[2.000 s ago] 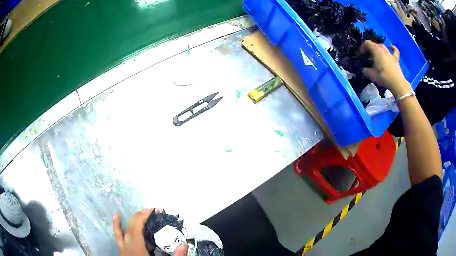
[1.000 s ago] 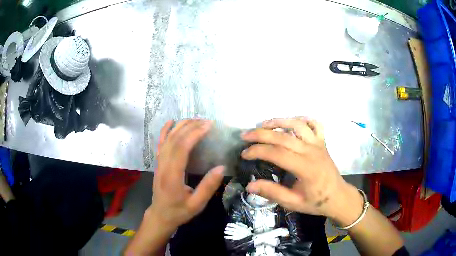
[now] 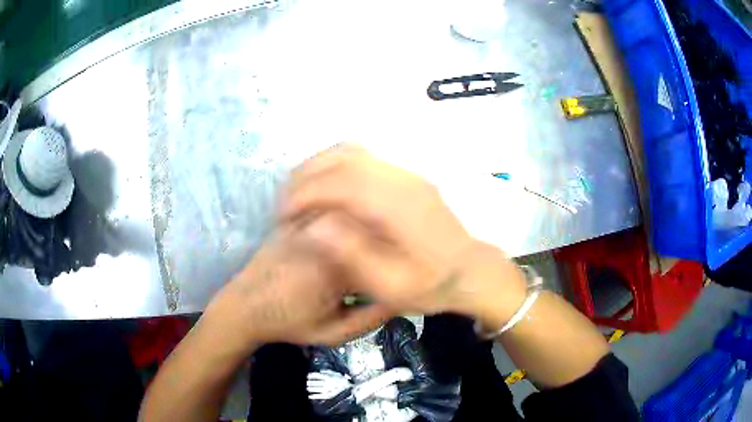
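Observation:
The figure body (image 3: 367, 378), with white crossed arms and an open black coat, is upright at the table's front edge, near the bottom middle. My left hand (image 3: 284, 284) and my right hand (image 3: 383, 222) are blurred and overlap above it. They cover the figure's head, so its face and hair are hidden. What the fingers hold, if anything, cannot be seen.
Black thread snips (image 3: 475, 86), a yellow-ended knife (image 3: 587, 105) and a thin applicator (image 3: 550, 199) lie on the metal table. A blue bin (image 3: 657, 124) with black pieces is at right, above a red stool (image 3: 614, 280). A straw hat (image 3: 41, 171) on black cloth is at left.
My right hand has left the blue bin and my left hand has risen. Both hands, apart around the figure's head a second ago, now overlap over it. The view has shifted.

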